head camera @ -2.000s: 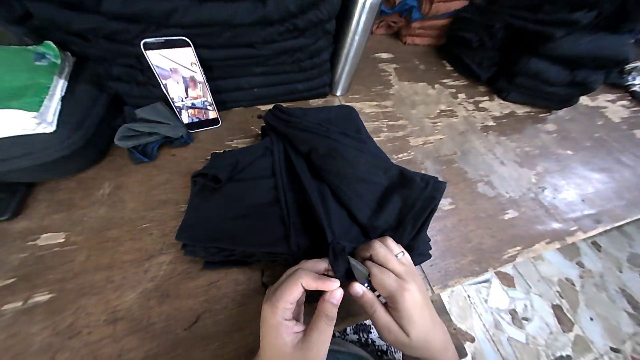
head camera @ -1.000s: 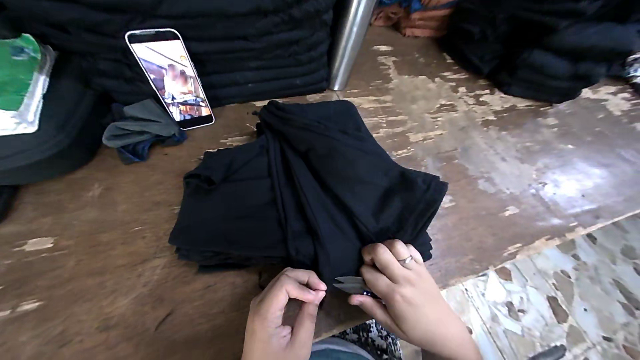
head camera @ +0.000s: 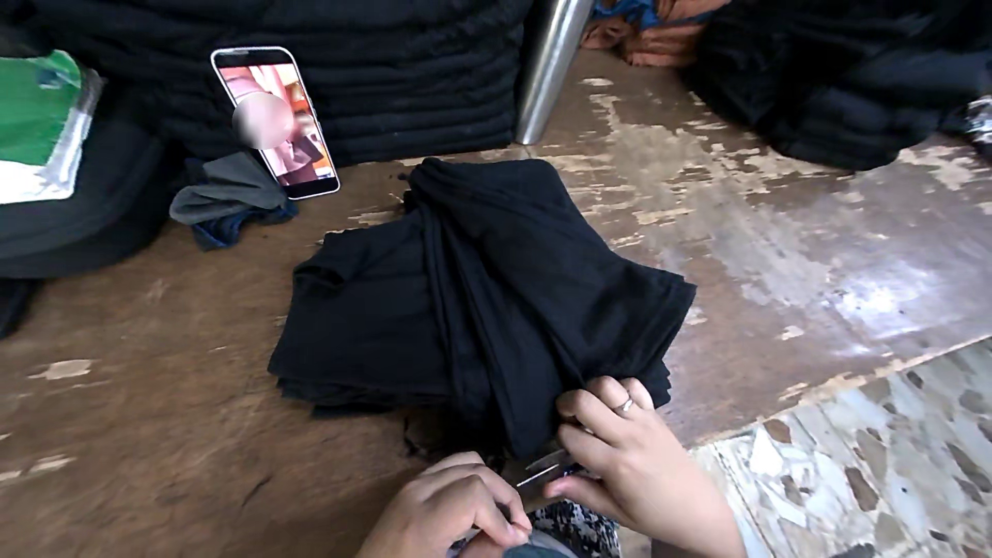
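Note:
A stack of folded black garments (head camera: 496, 294) lies on the worn wooden table, its top piece bunched into long folds. My right hand (head camera: 612, 457), with a ring on one finger, rests at the near edge of the black cloth. It grips a small metal thread snipper (head camera: 542, 473) whose two blades point left and stand apart. To the left, my left hand (head camera: 457, 508) has thumb and forefinger pinched together just below the cloth; whether something thin is between them cannot be told.
A smartphone (head camera: 279, 124) leans on a tall pile of folded black cloth (head camera: 418, 77), beside a crumpled grey and blue cloth (head camera: 225, 194). A metal post (head camera: 550, 74) stands behind the stack. Dark cloth (head camera: 837, 85) lies at back right, a green and white packet (head camera: 39, 124) at left.
Two seconds ago both hands met at the cloth's near edge; the left hand has since drawn away from the cloth. The snipper's blades show more plainly than at first.

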